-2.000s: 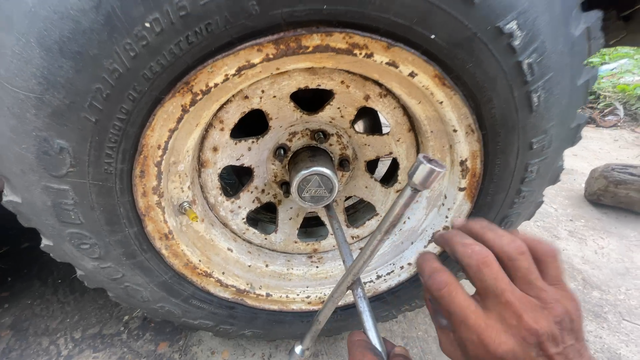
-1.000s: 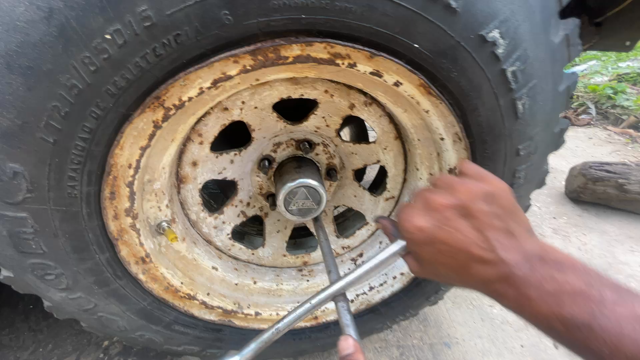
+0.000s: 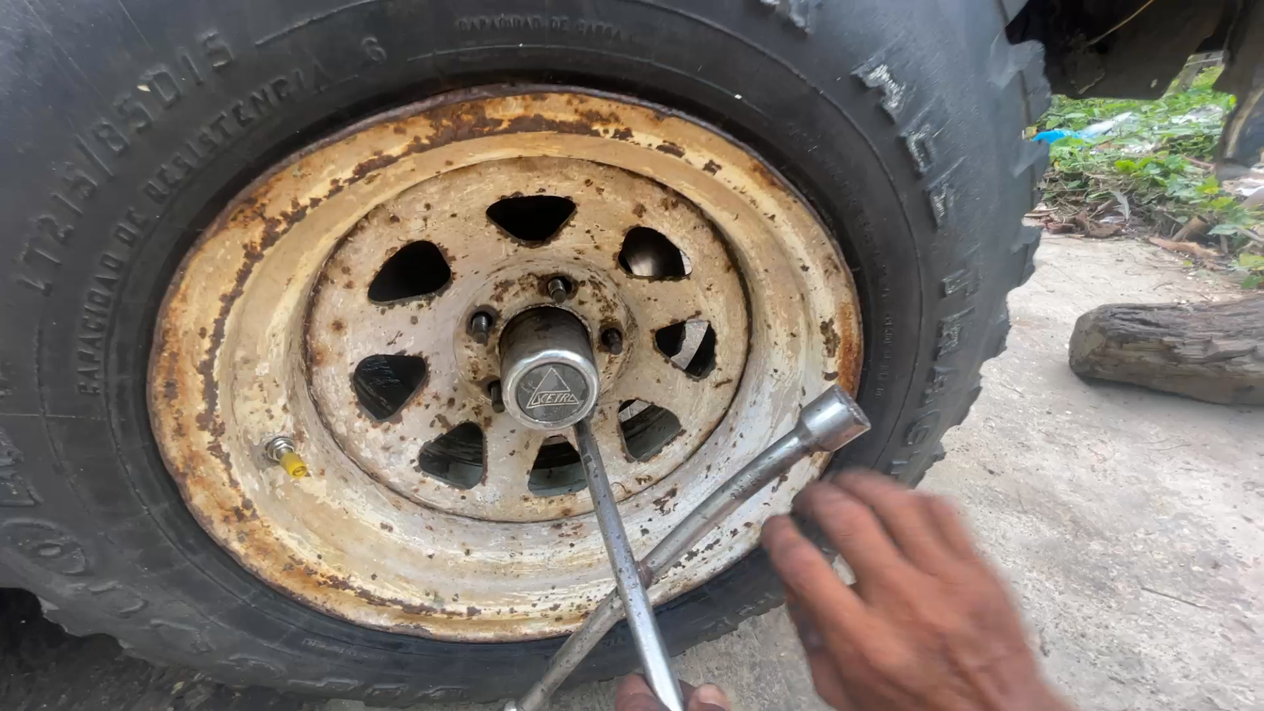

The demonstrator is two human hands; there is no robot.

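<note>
A four-way lug wrench [image 3: 640, 578] slants out from a rusty, cream-painted steel wheel [image 3: 513, 341]. One arm of it runs up to just below the hub cap [image 3: 550, 380], where its end is hidden. My left hand [image 3: 671, 696], mostly out of view at the bottom edge, grips the outer end of that arm. A socket end [image 3: 831, 419] points up and right. Just below this socket is my right hand [image 3: 899, 583], blurred, its fingers apart and holding nothing. Several wheel studs [image 3: 558, 288] surround the hub cap, without nuts on those that show.
A thick off-road tire [image 3: 948, 237] surrounds the wheel. A valve stem with a yellow cap [image 3: 290, 461] sticks out at the rim's lower left. On the concrete ground [image 3: 1116, 513] at the right lies a log [image 3: 1175, 348], with green plants [image 3: 1155, 168] behind it.
My right hand was at the wrench's side arm one second ago and is now off it, lower and apart from it. The wrench's cross arms have turned.
</note>
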